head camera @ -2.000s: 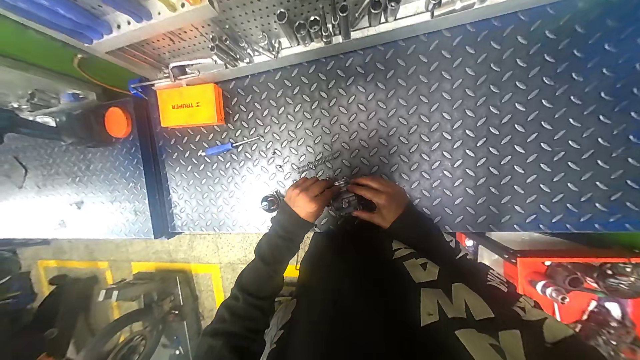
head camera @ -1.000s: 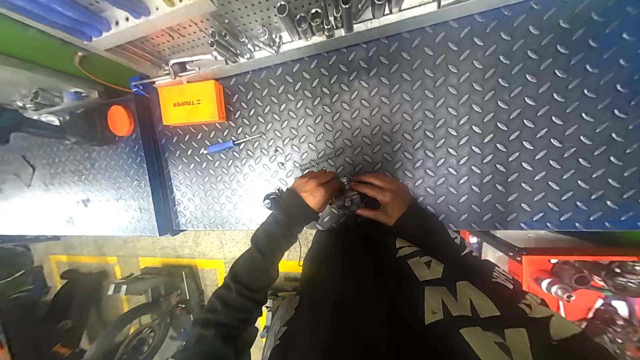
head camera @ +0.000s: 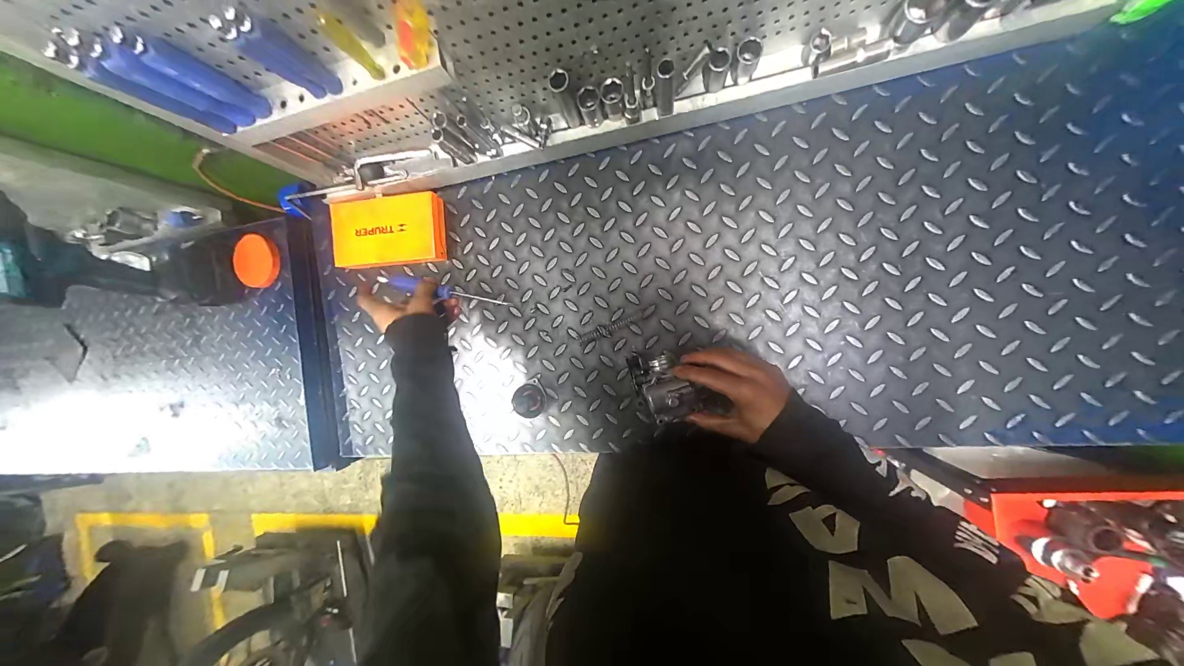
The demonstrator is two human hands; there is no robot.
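At the left of the diamond-plate bench top, my left hand is at the blue handle of a screwdriver, fingers around it; whether the grip is closed is hard to tell. My right hand holds a small metal carburetor-like part near the bench's front edge. A coil spring lies just behind that part. A round black cap-like piece rests on the plate between my two hands.
An orange Truper box stands at the back left, beside a clamp-like metal tool. Sockets line the rear ledge below a pegboard. Blue-handled tools are at the upper left. A red tray with parts is at the lower right.
My left hand has left the metal part and moved left to the screwdriver. My right hand stays on the part. The spring now shows clearly behind it.
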